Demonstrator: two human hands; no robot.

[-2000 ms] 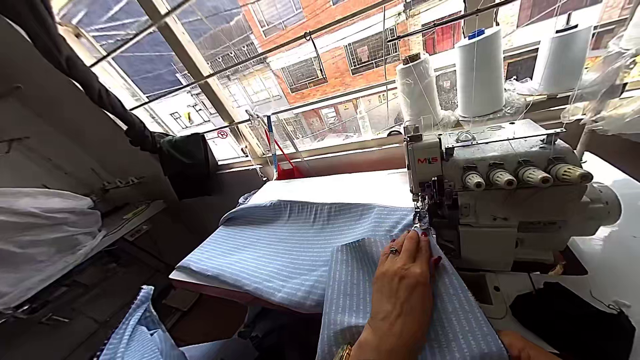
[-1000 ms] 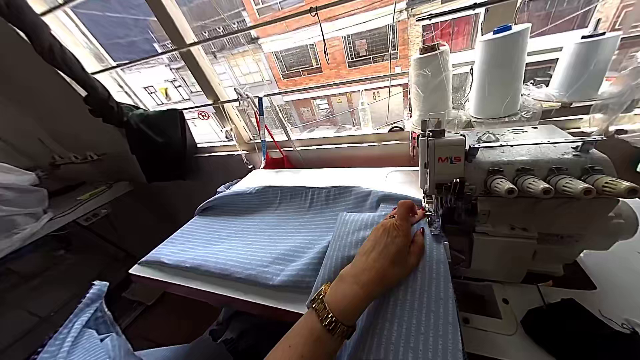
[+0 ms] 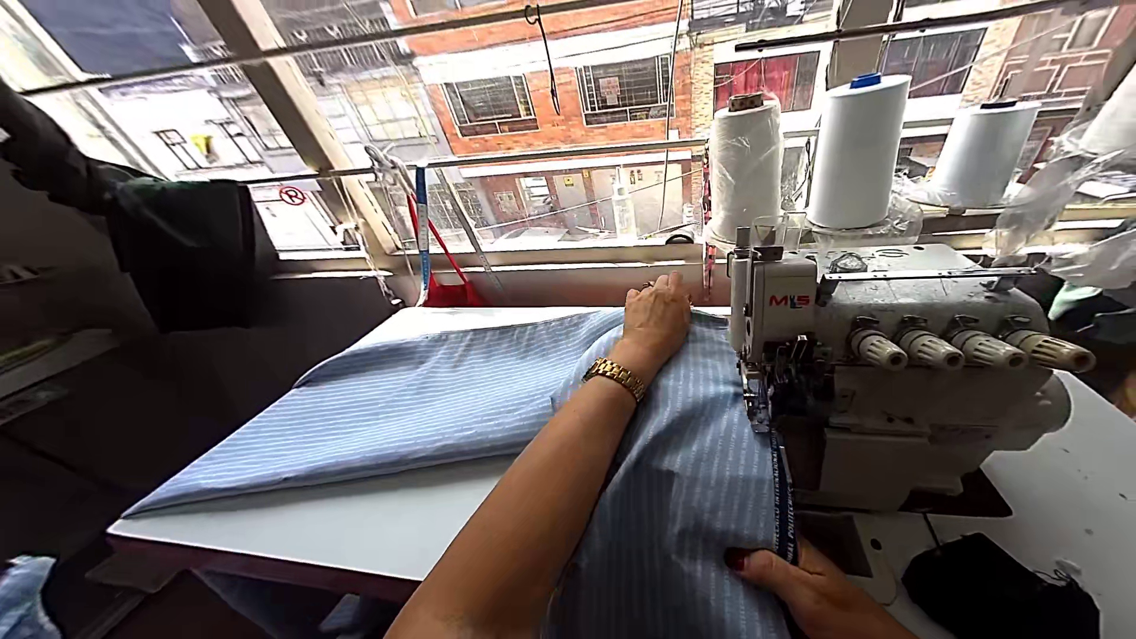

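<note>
Blue-and-white striped fabric (image 3: pixel 426 399) spreads over the white sewing table (image 3: pixel 355 532) and runs under the presser foot of an overlock sewing machine (image 3: pixel 887 337). My left hand (image 3: pixel 658 321), with a gold watch on the wrist, reaches to the far side and rests on the fabric left of the machine head; its fingertips are partly hidden. My right hand (image 3: pixel 799 581) holds the fabric's near right edge, thumb on top, below the presser foot. A dark edge strip (image 3: pixel 783 506) with woven lettering runs along that edge, from the foot to my right hand.
White thread cones (image 3: pixel 859 151) stand behind the machine by the window. A black cloth bundle (image 3: pixel 998 586) lies on the table at the lower right. Dark cloth (image 3: pixel 191 248) hangs at the left. A red item (image 3: pixel 451 291) hangs behind the table's far edge.
My left hand has moved from beside the presser foot to the far side of the table. The fabric under it has shifted away from me. My right hand has come into view, holding the near edge.
</note>
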